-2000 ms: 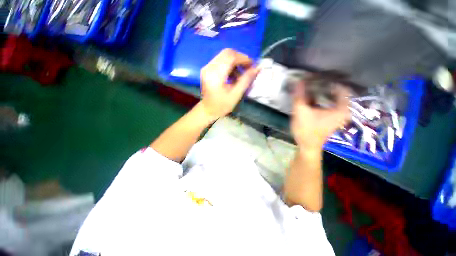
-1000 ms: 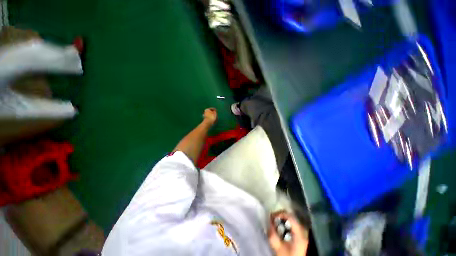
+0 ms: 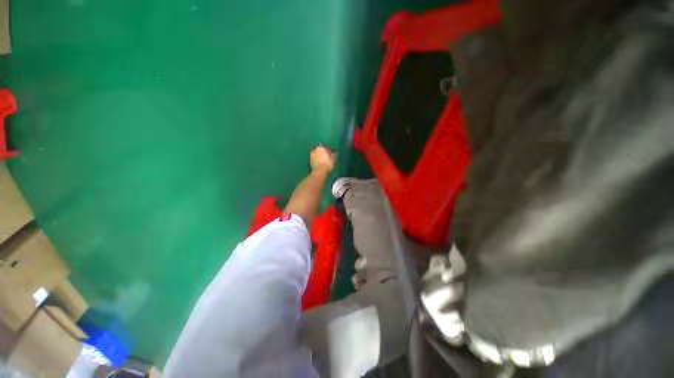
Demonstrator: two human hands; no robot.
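Observation:
My left hand point(image 3: 323, 159) is small in the picture, reaching down at arm's length over the green floor point(image 3: 185, 148), just beyond a shoe. Its fingers look bent together. A tiny greyish spot shows at the fingertips, but it is too small to tell whether it is a held part. My right hand is out of the picture. No press or bench tray is in view.
A red openwork stool or crate point(image 3: 436, 170) stands right of the hand. More red plastic point(image 3: 321, 258) is under my arm. Dark grey cloth point(image 3: 569, 221) fills the right side. Cardboard boxes point(image 3: 44, 332) and a blue object point(image 3: 107, 345) lie lower left.
The view has swung from bench to floor; the blue trays and my right hand with its metal parts have left the picture. The small pale piece seen on the floor no longer shows separately.

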